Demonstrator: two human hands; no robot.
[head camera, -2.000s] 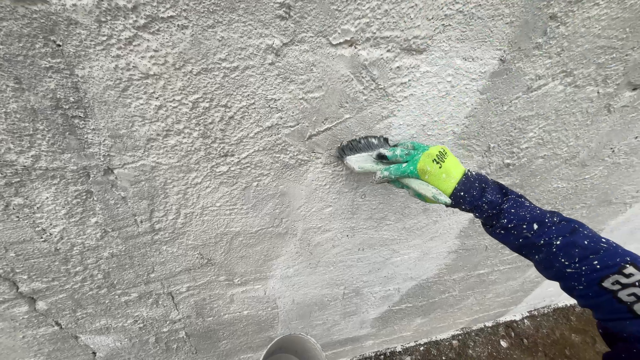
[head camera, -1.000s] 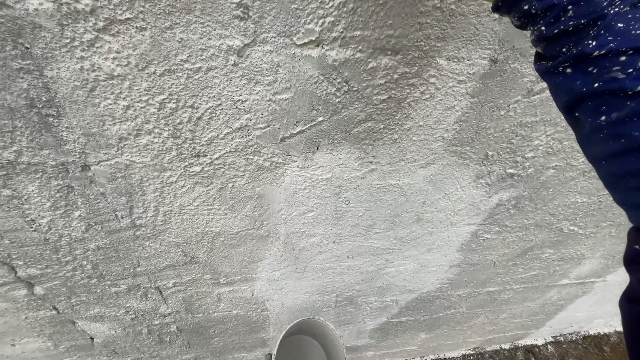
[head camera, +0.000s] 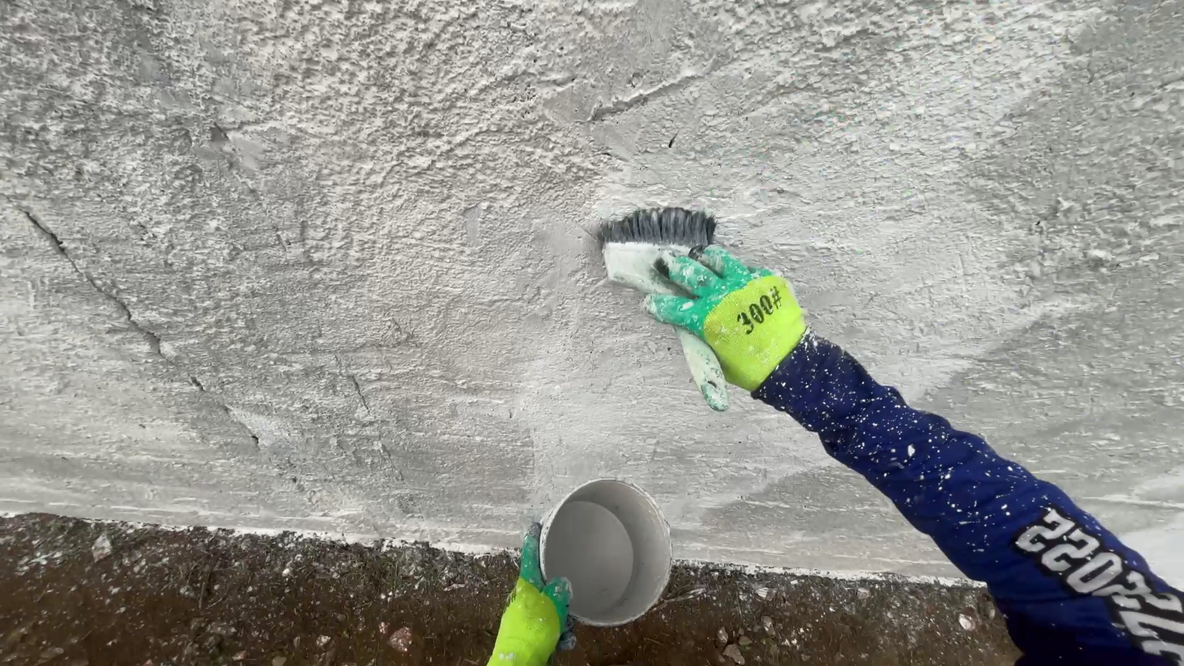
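My right hand (head camera: 726, 310), in a green and yellow glove spattered with white, grips a wide brush (head camera: 638, 264) with dark bristles and a pale handle. The bristles rest against the rough plastered wall (head camera: 416, 277), near the middle of the view, where pale wet-looking patches show. Below, my left hand (head camera: 541, 601), gloved alike, holds a round bucket (head camera: 653, 555) by its left side. Whitish liquid lies inside the bucket, which is close to the foot of the wall.
Dark soil with small stones (head camera: 277, 601) runs along the wall's base, specked with white. A long crack (head camera: 120, 301) slants down the wall at the left. White paint shows on the wall at the lower right.
My right hand, out of view at the upper right a second ago with only its sleeve showing, is back mid-wall with the brush. My left hand and more of the bucket have come into view.
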